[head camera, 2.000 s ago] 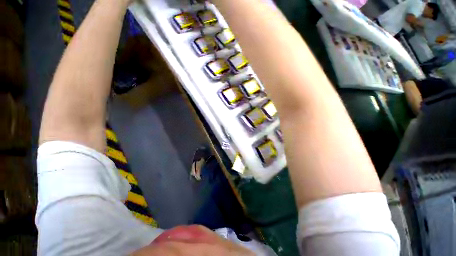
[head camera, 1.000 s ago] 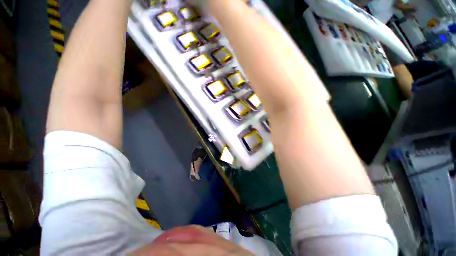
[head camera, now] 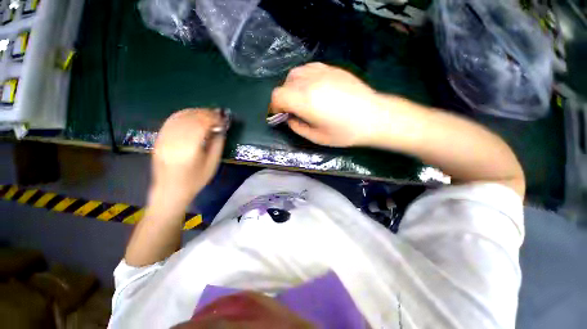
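Note:
My left hand (head camera: 183,144) is above the front edge of the green mat, slightly blurred. It pinches a small dark, shiny piece (head camera: 223,120), likely a watch housing, between thumb and fingers. My right hand (head camera: 325,106) is to the right of it over the mat, fingers curled. Its fingertips hold a small flat silvery piece (head camera: 278,118) with a yellowish edge, likely a battery. The two pieces are apart. My fingers cover part of each.
The white foam tray (head camera: 55,96) with yellow-edged units lies at the far left. Clear plastic bags lie behind my hands (head camera: 251,45) and at the right (head camera: 495,64). The dark-green mat (head camera: 154,80) has shiny tape along its front edge.
My arms, earlier stretched towards the foam tray, are now over the mat in front of me. The view has turned, with the tray now far left. Small pieces now show in both hands.

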